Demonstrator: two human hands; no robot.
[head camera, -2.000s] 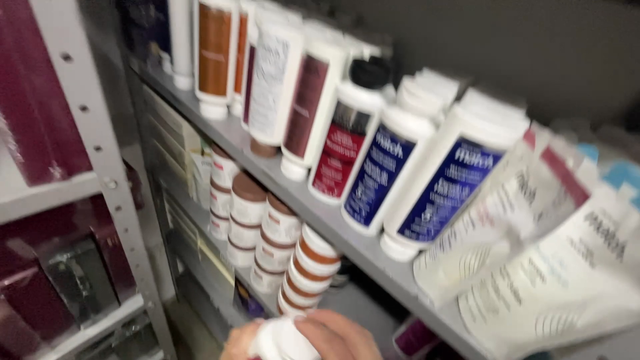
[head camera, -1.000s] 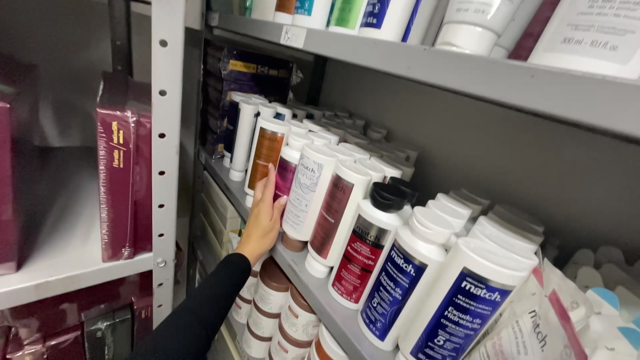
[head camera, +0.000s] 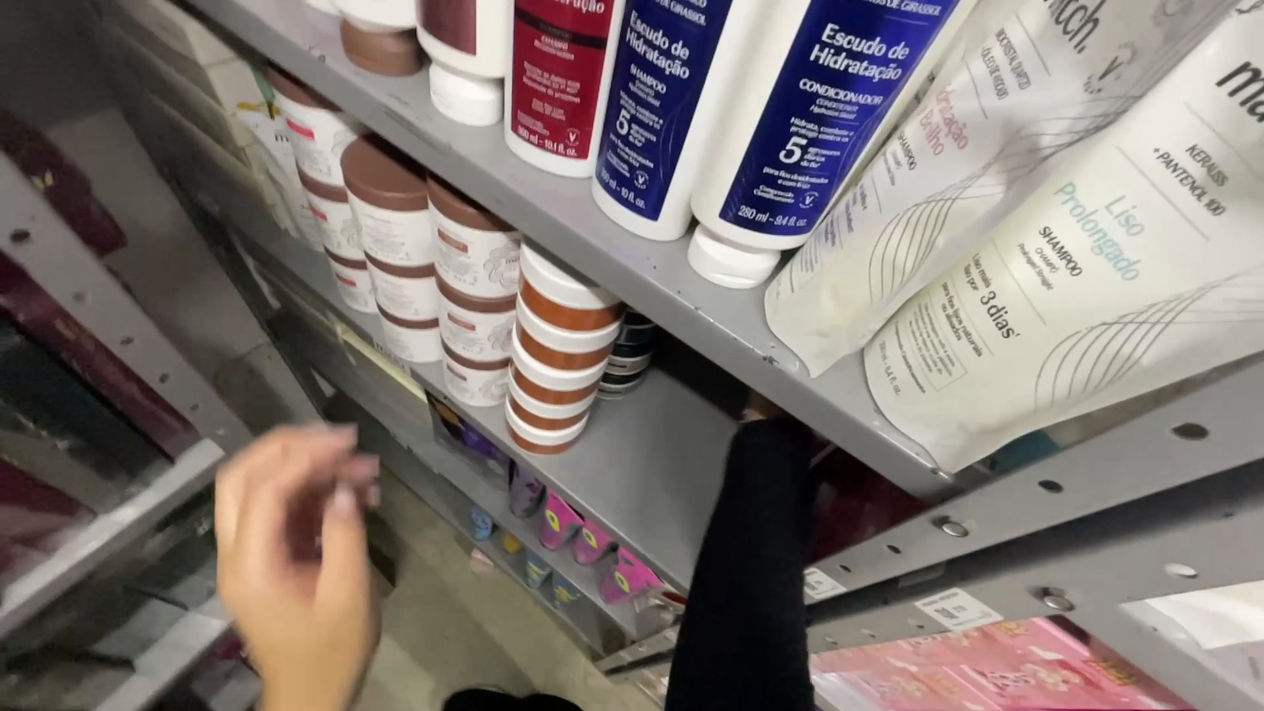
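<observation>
My left hand (head camera: 301, 553) is raised in front of the shelves at the lower left, fingers curled and apart, with nothing seen in it. My right arm, in a black sleeve, reaches under the upper grey shelf; only a sliver of my right hand (head camera: 758, 407) shows, and what it touches is hidden. Left of that arm, on the lower shelf, stands a stack of white jars with orange-brown bands (head camera: 559, 360). Beside it are stacked white jars with brown lids (head camera: 477, 281). Above, a blue-labelled conditioner bottle (head camera: 825, 118) and a blue-labelled shampoo bottle (head camera: 657, 109) stand on the upper shelf.
White shampoo pouches (head camera: 1076, 257) lean at the right of the upper metal shelf (head camera: 691, 281). A perforated upright (head camera: 1047, 484) crosses the lower right, by pink boxes (head camera: 997, 667). Pink packages (head camera: 592, 543) hang lower down. Another metal rack (head camera: 109, 286) stands at left.
The hand that was touching the upper-shelf bottles a second ago is no longer there. One arm now reaches under that shelf, and my left hand is in front. The view has swung down.
</observation>
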